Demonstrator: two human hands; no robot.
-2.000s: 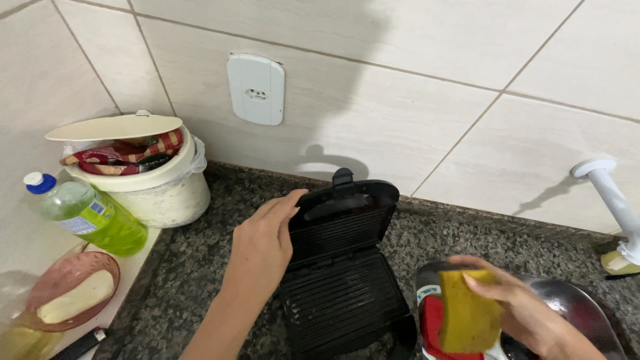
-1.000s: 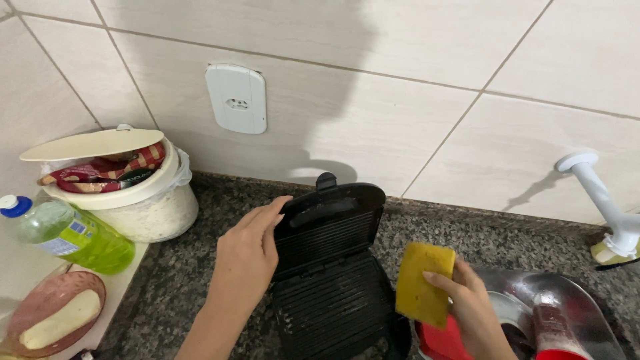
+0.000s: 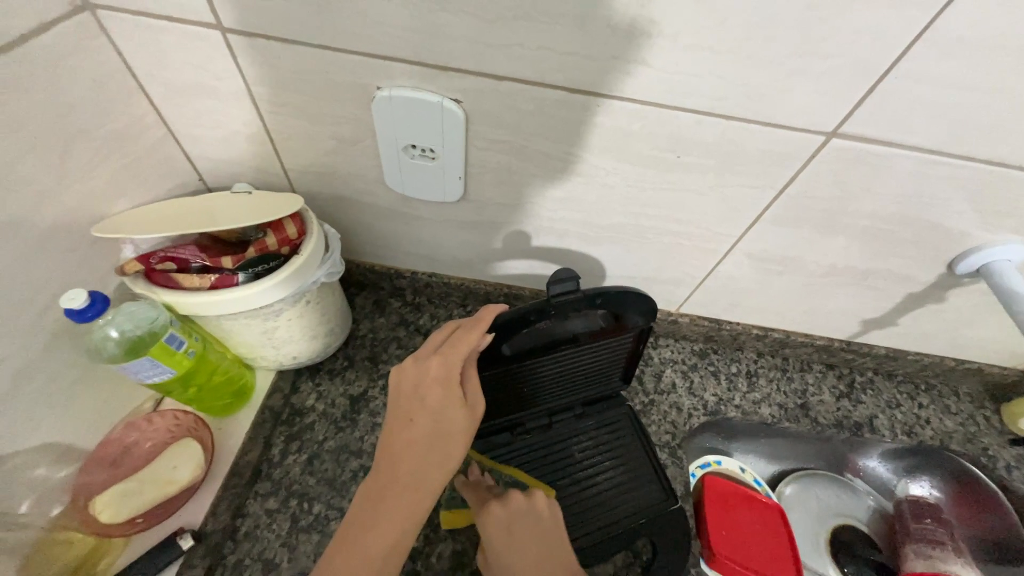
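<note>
A black sandwich press [image 3: 612, 472] with ridged plates stands open on the speckled granite counter, its lid [image 3: 572, 344] tilted up toward the wall. My left hand [image 3: 440, 392] grips the left edge of the raised lid. At the left side of the lower plate, my right hand [image 3: 520, 520] holds a yellow sponge [image 3: 512, 474], partly hidden by the fingers and bent against the press. The sponge's underside and exactly where it touches cannot be seen.
Left are a lidded white bin [image 3: 264, 320] with wrappers, a green detergent bottle [image 3: 188, 360], a pink dish with soap [image 3: 88, 488] and a black handle [image 3: 160, 554]. A steel sink [image 3: 720, 436] at right holds a red container [image 3: 744, 524] and dishes. A wall outlet [image 3: 420, 148] is above.
My right hand has moved left with the sponge, from the right of the press to the left side of its lower plate. My left hand stays on the lid.
</note>
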